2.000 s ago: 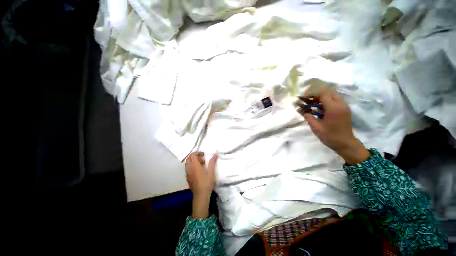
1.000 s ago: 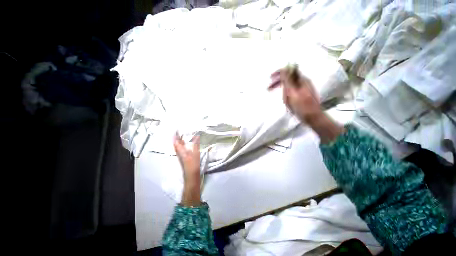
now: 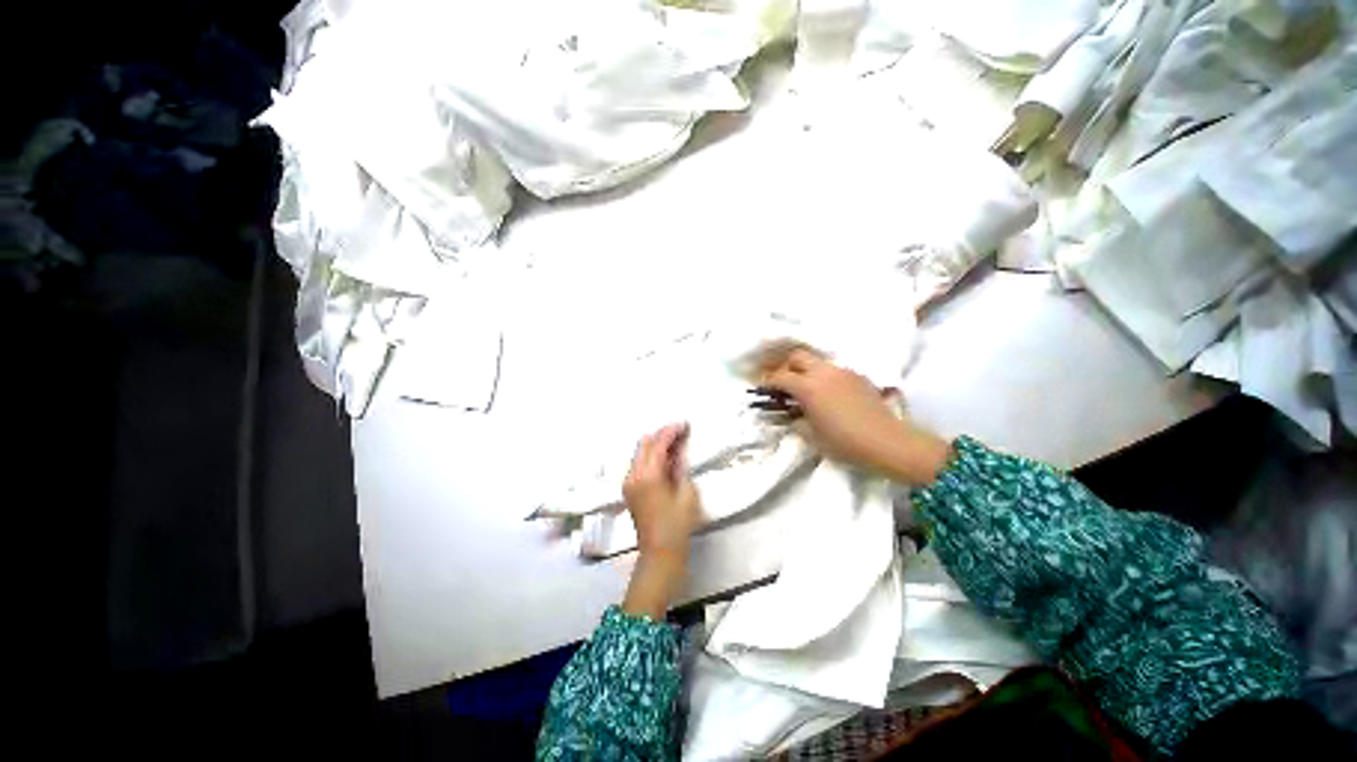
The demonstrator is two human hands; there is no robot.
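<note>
A white garment [image 3: 833, 194], overexposed, lies spread over the table, with one part hanging over the near edge. My right hand [image 3: 845, 414] is at the garment's near part, closed around small dark thread snips [image 3: 774, 399] whose tips point left, low over the cloth. Its fingertips are close to a raised fold. My left hand [image 3: 662, 484] is to the left of the snips, at the garment's near-left edge, fingers bent and close together. Whether it pinches cloth cannot be told. No thread can be made out.
A crumpled white garment pile [image 3: 387, 194] is at the far left of the table. Layered white flat-ended garments [image 3: 1191, 223] are at the far right. The white table top [image 3: 447, 566] shows at the near left. White garments [image 3: 953, 633] lie between table edge and apron. A dark heap is beyond the table at left.
The garment has shifted from the far left towards me and now hangs over the near edge. Both hands have come closer together, the right one moving down with the snips.
</note>
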